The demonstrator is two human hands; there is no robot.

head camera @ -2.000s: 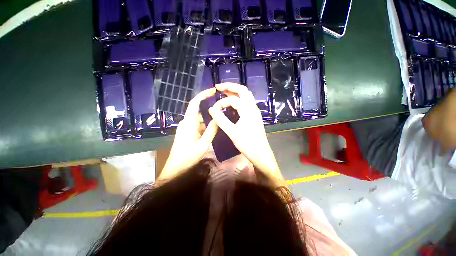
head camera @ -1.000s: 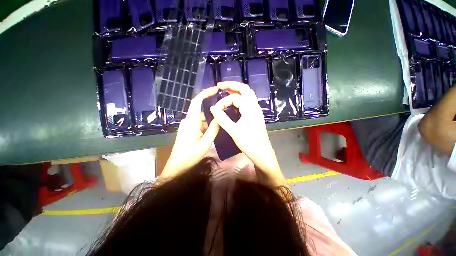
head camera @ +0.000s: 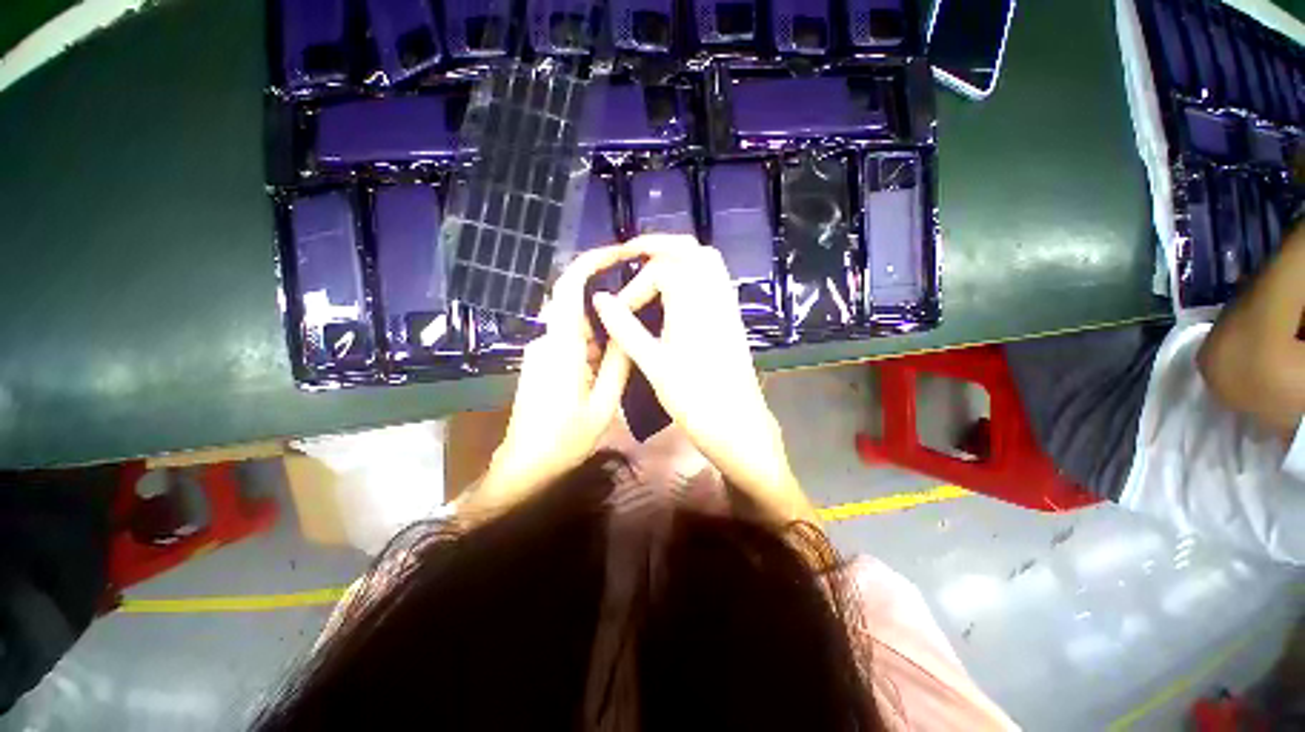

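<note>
My left hand (head camera: pixel 563 365) and my right hand (head camera: pixel 693 336) meet at the bench's front edge and hold one dark purple phone case (head camera: pixel 644 411) between them. Its lower end shows below the fingers; its upper end is mostly covered by them. Whether a small piece is at my fingertips cannot be told. Behind the hands lies a black blister tray (head camera: pixel 930 215) with purple cases in upright rows and a sideways middle row. A clear sticker sheet (head camera: pixel 511 215) with a grid of small rectangles lies across the cases. One lower-row slot near the right looks dark, without a purple case.
A smartphone (head camera: pixel 970 43) lies right of the tray on the green bench (head camera: pixel 129 272). Another filled tray (head camera: pixel 1214 215) stands far right, beside a person's arm (head camera: pixel 1259 343). Below the bench are red stools (head camera: pixel 899 415) and a cardboard box (head camera: pixel 322 501) with pale material.
My hands have closed in further around the case, and less of its lower end shows. My right hand has turned slightly. The tray and sheet lie about as before.
</note>
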